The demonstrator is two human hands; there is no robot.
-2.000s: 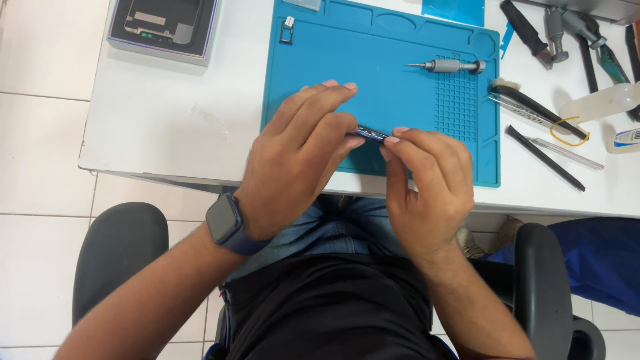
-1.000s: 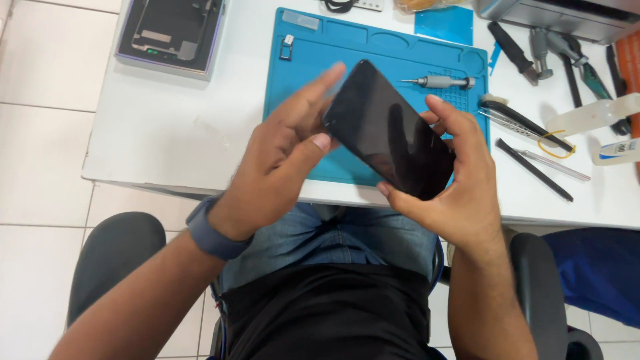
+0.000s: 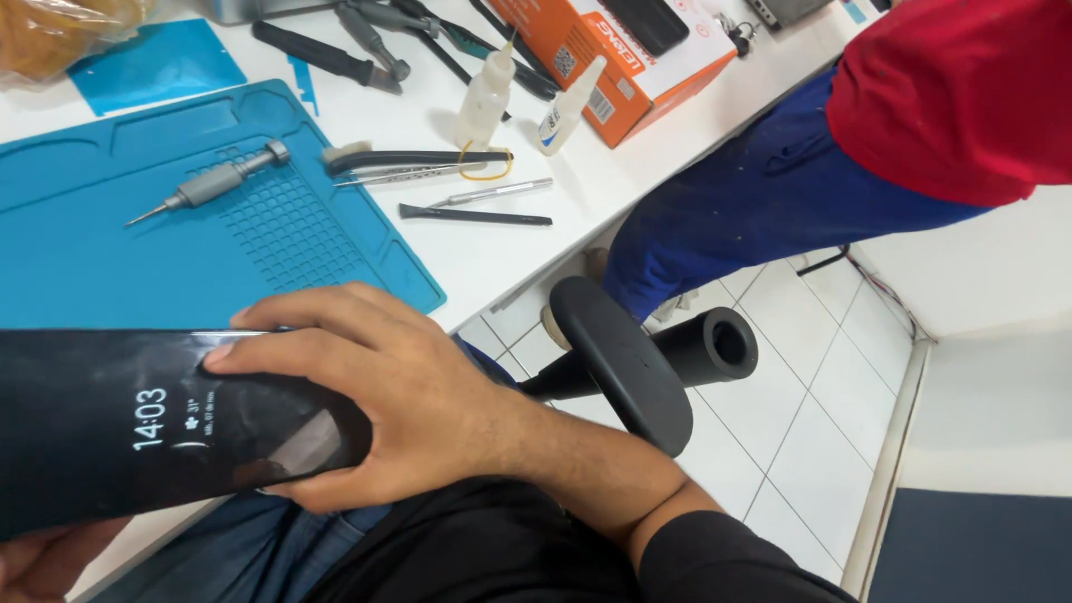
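A black smartphone (image 3: 92, 419) with a lit clock on its dark screen lies across the lower left of the view. My right hand (image 3: 394, 394) grips its right end, fingers along the upper edge and thumb at the lower edge. At the bottom left corner, part of my left hand (image 3: 59, 557) shows below the phone's lower edge; its fingers are partly hidden, and its hold cannot be made out. Beyond the phone, a grey precision screwdriver (image 3: 213, 182) rests on the blue silicone repair mat (image 3: 75, 243).
Right of the mat lie tweezers (image 3: 410, 172), a black spudger (image 3: 477, 216) and a black-handled brush (image 3: 419, 157). Two plastic bottles (image 3: 486, 100) (image 3: 569, 109) stand near an orange and white box (image 3: 620, 92). A person in blue trousers (image 3: 712, 209) stands beyond the black chair armrest (image 3: 620, 364).
The phone's dark screen now shows a lit clock. My left hand, in full view a second ago, is now mostly out of view. The view has swung right and closer.
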